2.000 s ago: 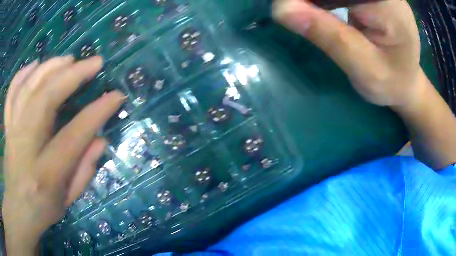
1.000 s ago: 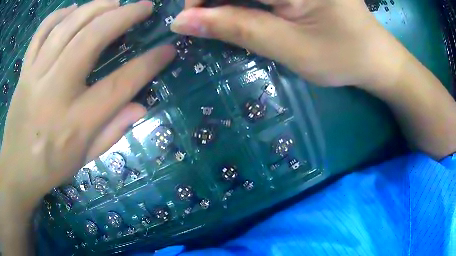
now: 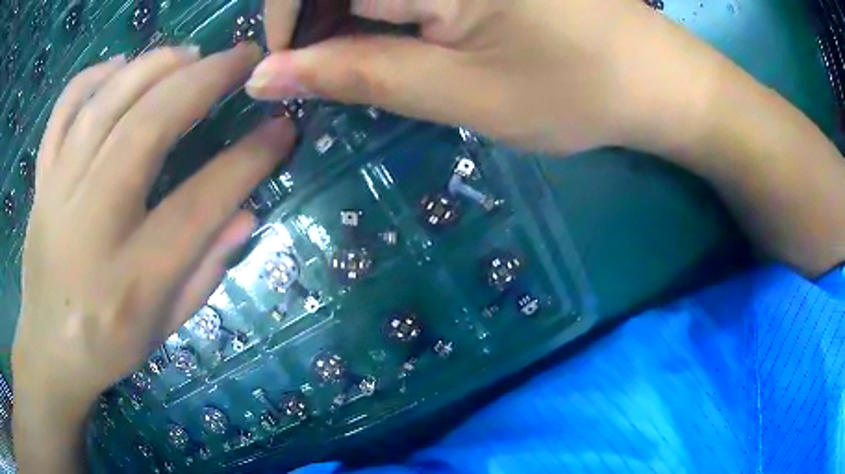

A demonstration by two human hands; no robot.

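A clear blister tray (image 3: 576,324) lies in front of me. Its pockets hold several small flex circuit assemblies, each with a dark disc (image 3: 501,269) with bright dots and a small square end (image 3: 465,168). My left hand (image 3: 120,231) lies over the tray's left part, fingers apart; its thumb and index fingertips are near a disc. My right hand (image 3: 519,74) is over the tray's upper part, fingers closed on dark, slim tweezers (image 3: 320,20). The tweezer tips are hidden by the fingers. Whether the left fingertips touch an assembly is unclear.
The tray lies on a dark green mat (image 3: 639,208). Ridged dark edges (image 3: 831,56) show at the far right. A blue smock (image 3: 649,380) fills the lower right. A few tiny black pieces (image 3: 654,5) show at the top right edge.
Over the two seconds, my right hand has come in from the upper right to beside my left fingertips. My left hand moved right, then slightly back. The view has shifted a little.
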